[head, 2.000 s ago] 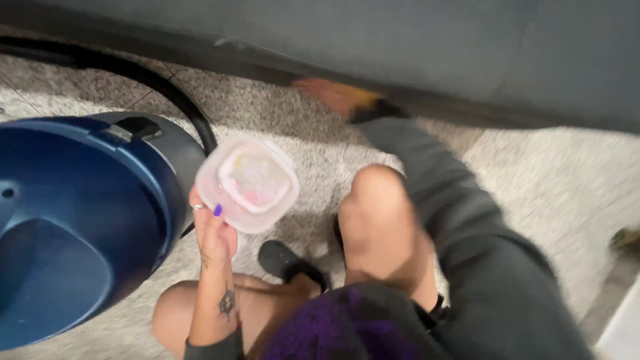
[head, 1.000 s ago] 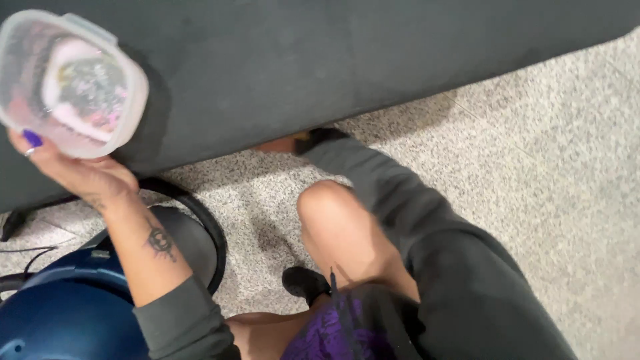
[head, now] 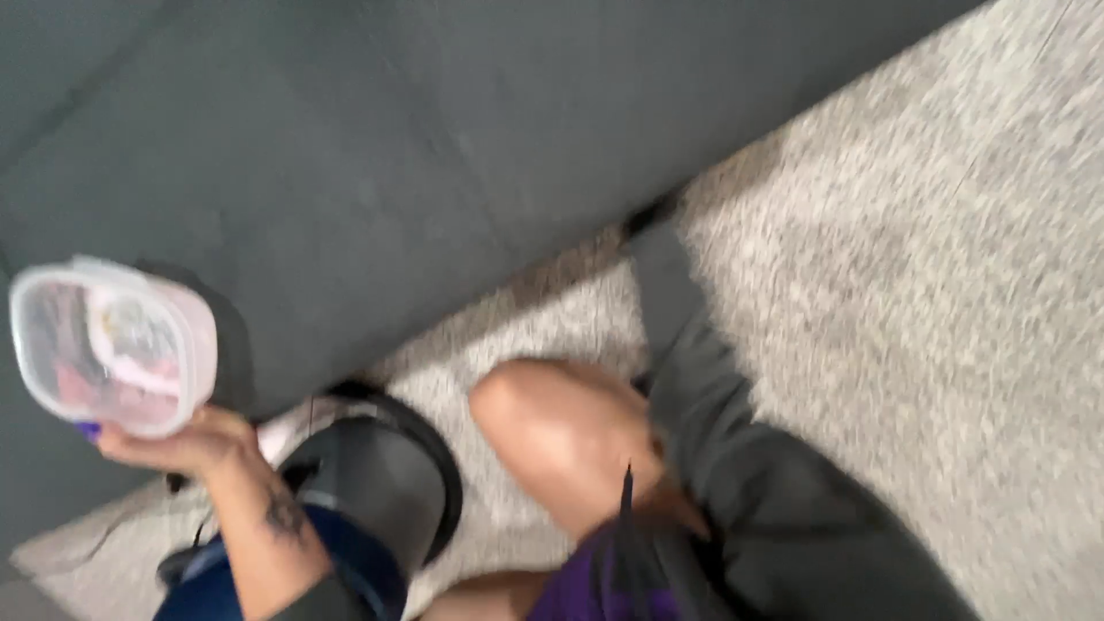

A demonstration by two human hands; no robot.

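Observation:
At the left of the head view, my left hand holds a clear plastic food container from below and at its near side. The container has no lid on it, and pinkish and whitish contents show inside, too blurred to name. It is held above a dark grey upholstered surface. My right arm, in a dark grey sleeve, reaches forward to the lower edge of that surface. My right hand is hidden beneath or behind the edge.
A blue and grey canister vacuum cleaner with a black hose stands at the lower left, close to my left forearm. My bent knee is beside it. Speckled light floor extends to the right.
Two seconds ago the container was over the floor beside the vacuum cleaner; my left hand has carried it over the grey surface. My right hand, partly seen earlier, is now out of sight. The view has shifted.

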